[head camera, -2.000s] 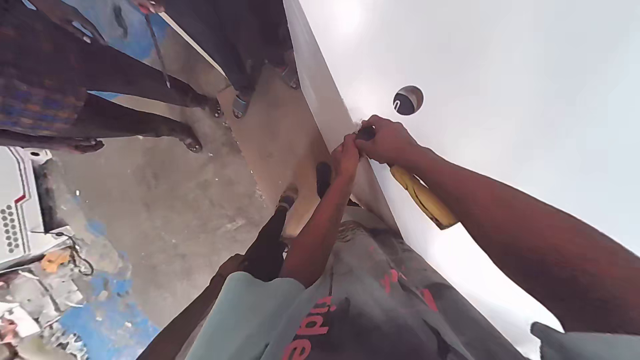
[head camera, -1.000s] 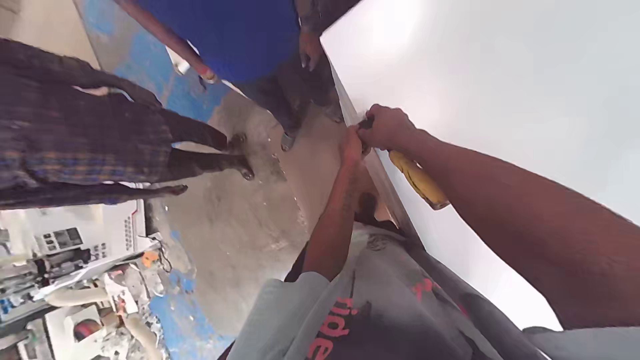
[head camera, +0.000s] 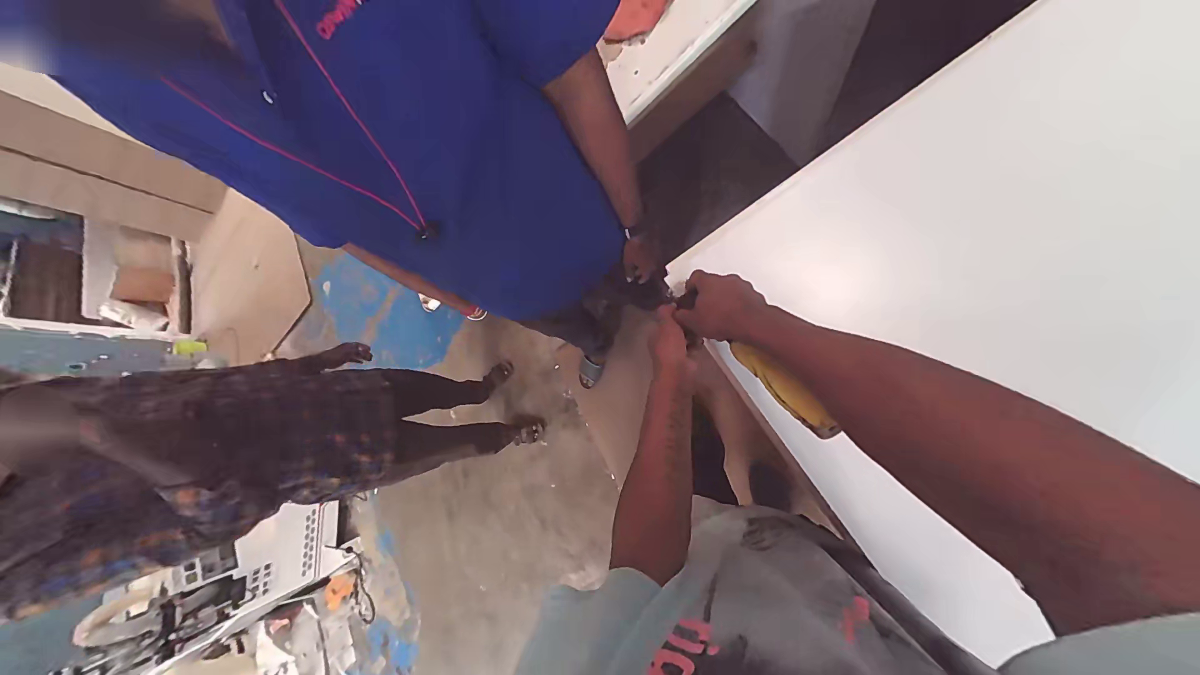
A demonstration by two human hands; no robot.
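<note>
Both my hands meet at the near corner of a large white panel (head camera: 947, 244). My right hand (head camera: 722, 305) is closed around a small dark object (head camera: 689, 300) at the panel's edge; its kind cannot be made out. My left hand (head camera: 669, 337) is close against it from below, its fingertips near the same object, and its grip is partly hidden. A yellow-handled tool (head camera: 786, 389) shows beneath my right forearm, lying along the white panel; what holds it does not show.
A person in a blue shirt (head camera: 469, 169) is close by, a hand (head camera: 640, 258) beside the panel's corner. Another person in a plaid garment (head camera: 309, 431) is at the left. Cluttered equipment (head camera: 272, 562) occupies the lower left. A light-topped table (head camera: 680, 56) is at the top.
The view has swung considerably. The person in blue now fills much more of the view, with a hand near the corner. Both my hands remain together at the panel's edge.
</note>
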